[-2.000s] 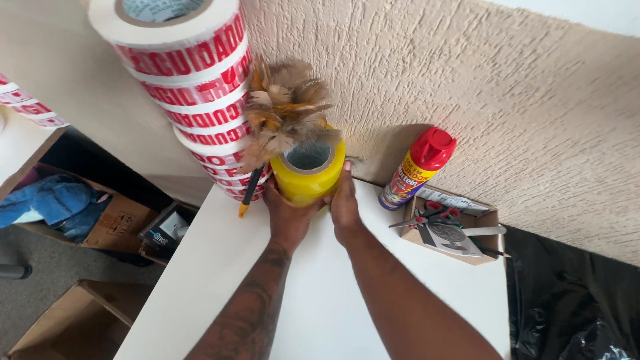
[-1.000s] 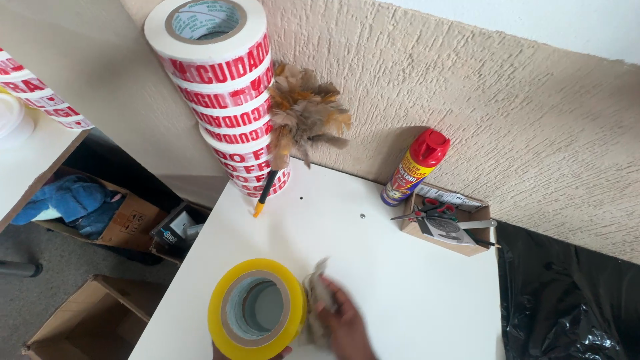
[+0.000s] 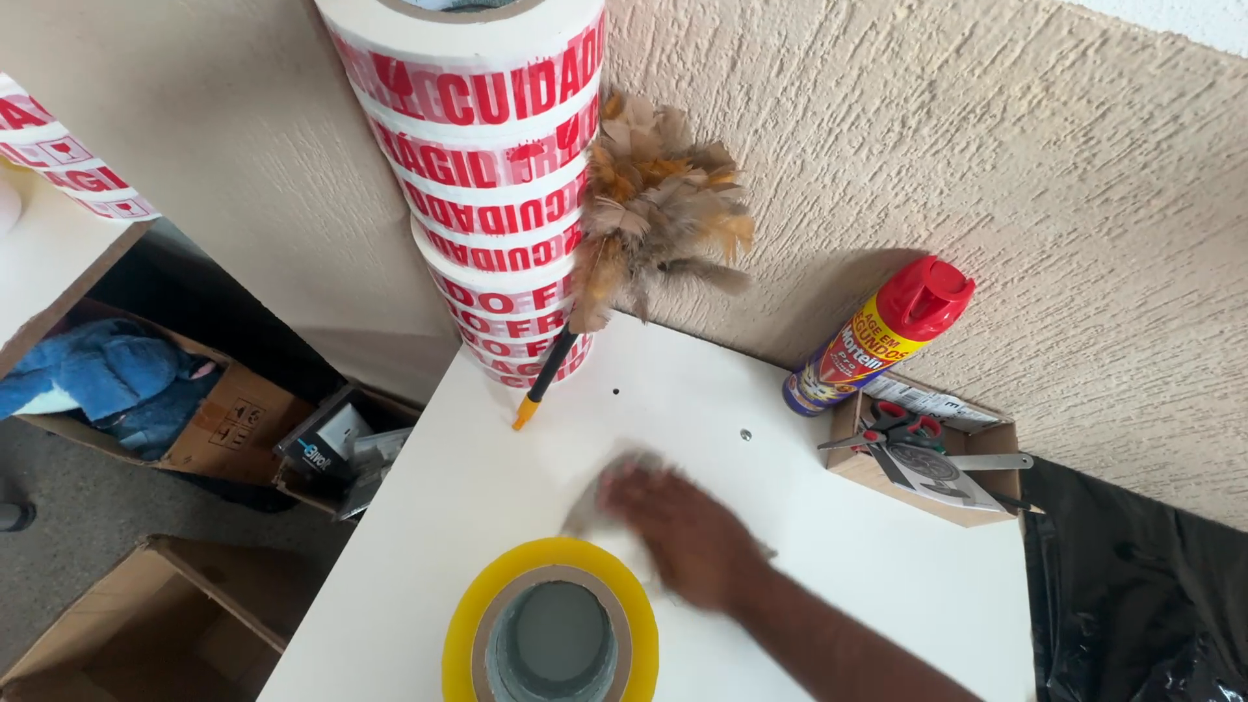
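My right hand [image 3: 682, 531], blurred, presses a greyish cloth [image 3: 590, 502] on the white tabletop [image 3: 770, 624]. Just below and left of it is a stack of yellow tape rolls [image 3: 551, 556], seen from above into its hollow cores. My left hand is not visible. Beyond, a tall stack of white tape rolls printed in red [image 3: 487, 166] stands at the table's corner against the wall. A feather duster [image 3: 663, 205] leans beside it, its dark handle ending in an orange tip on the tabletop.
A red-capped spray can [image 3: 877, 336] stands near the wall beside a small cardboard box [image 3: 985, 448] with scissors [image 3: 897, 424]. Black plastic [image 3: 1121, 585] lies right of the table. Cardboard boxes [image 3: 146, 624] sit on the floor at left, one holding blue fabric or plush [image 3: 107, 375].
The yellow rolls went from beside the duster, between both hands, to the near part of the table. My right hand has moved with the cloth toward the table's middle. My left hand has left view.
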